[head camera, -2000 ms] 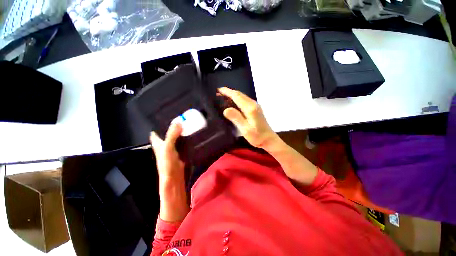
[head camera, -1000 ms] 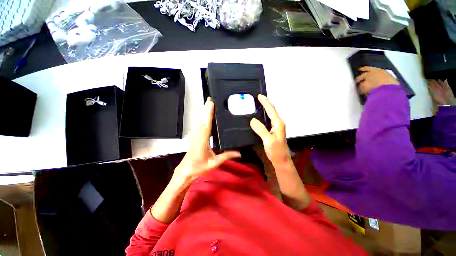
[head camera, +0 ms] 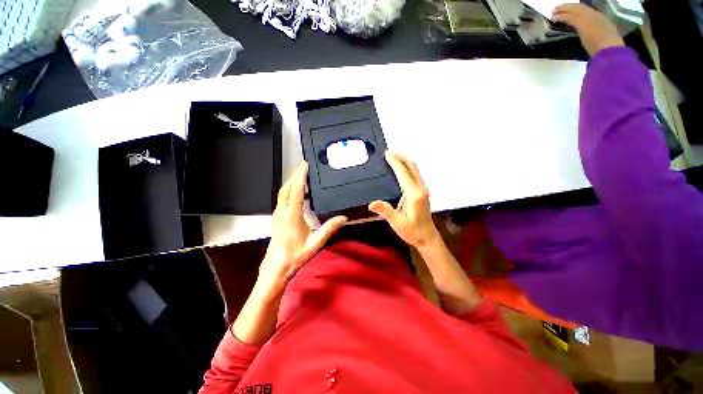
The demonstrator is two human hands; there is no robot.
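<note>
A black box with its insert (head camera: 347, 185) stands on the white bench in front of me. A white rounded case (head camera: 347, 154) with a blue spot shows in the insert's cut-out. My left hand (head camera: 297, 231) is at the box's left side near its front corner. My right hand (head camera: 408, 202) is at its right side near the front corner. The two hands hold the box between them. An open box base (head camera: 233, 173) with a short white cable (head camera: 237, 123) stands to the left. Another base (head camera: 142, 200) with a cable (head camera: 143, 158) stands further left.
A black box part (head camera: 23, 173) is at the far left. A plastic bag of white cases (head camera: 150, 46) and a cable pile (head camera: 287, 14) lie behind. A dark carton (head camera: 146, 331) is below the edge. A person's purple sleeve (head camera: 636, 123) reaches across at right.
The insert, raised and tilted earlier, now sits level in the box between my hands. The second worker's hand has moved from the black box at right to the stack at the back.
</note>
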